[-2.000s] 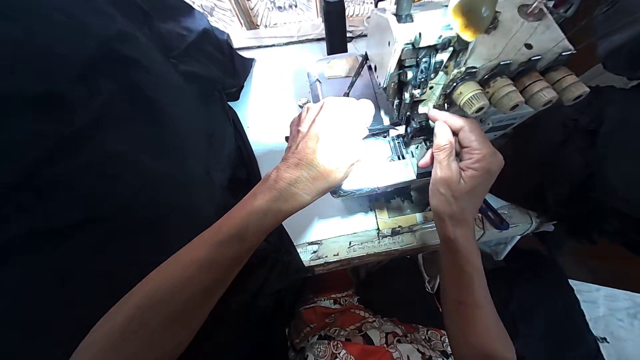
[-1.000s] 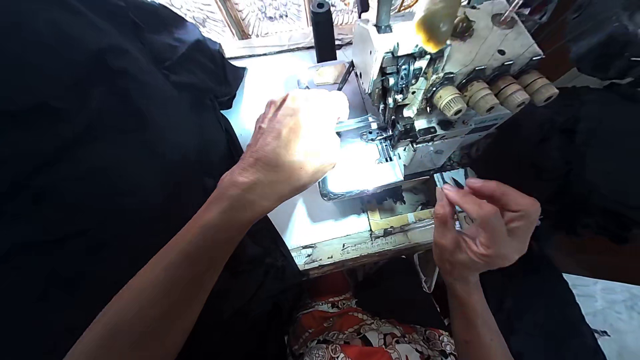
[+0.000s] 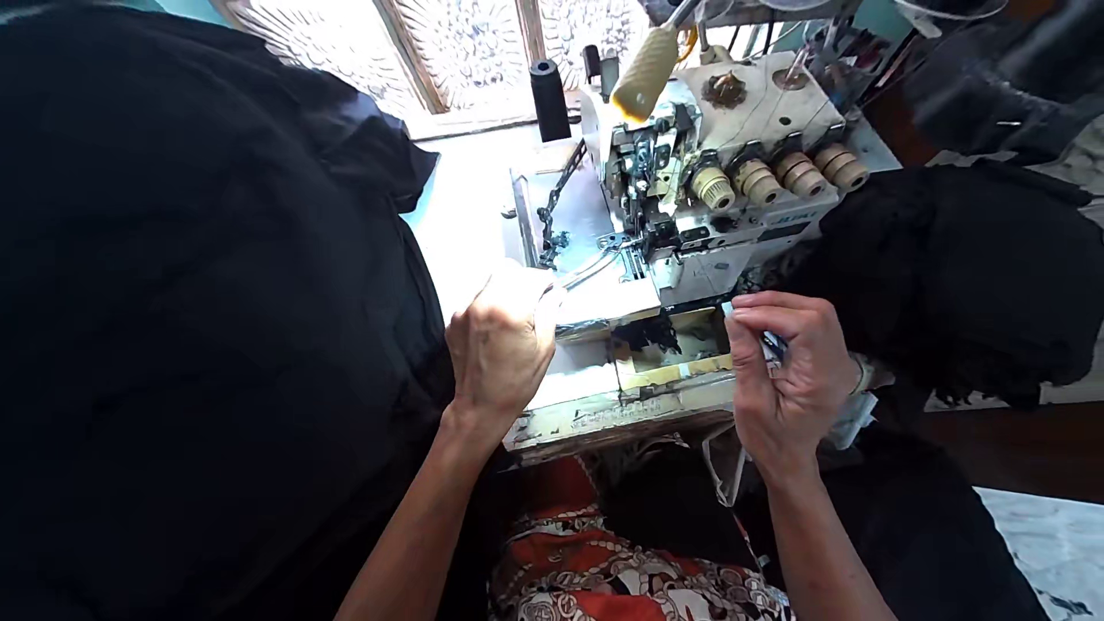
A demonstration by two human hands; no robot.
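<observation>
An overlock sewing machine [image 3: 724, 190] stands at the upper right, its metal work plate [image 3: 595, 207] brightly lit. My left hand [image 3: 504, 341] is at the front left of the plate, fingers closed on a slender curved metal tool [image 3: 591, 269], which looks like bent tweezers. The tool's far end lies by the presser foot [image 3: 614, 241]. To the right, in front of the machine body, my right hand [image 3: 789, 371] has thumb and fingers pinched on a small pale-tipped tool [image 3: 728, 309]. A dark blue part [image 3: 774, 345] shows between its fingers; the kind of tool is unclear.
Dark cloth [image 3: 207, 302] is heaped at the left, with more black fabric [image 3: 966, 276] at the right. A black thread cone [image 3: 550, 99] stands behind the plate. A lamp [image 3: 647, 73] hangs over the machine. An open compartment with dark scraps [image 3: 647, 336] lies below the plate.
The right hand has moved from beside the needle area down to the front of the machine body. The left hand has drawn back towards the plate's front edge. The view has shifted.
</observation>
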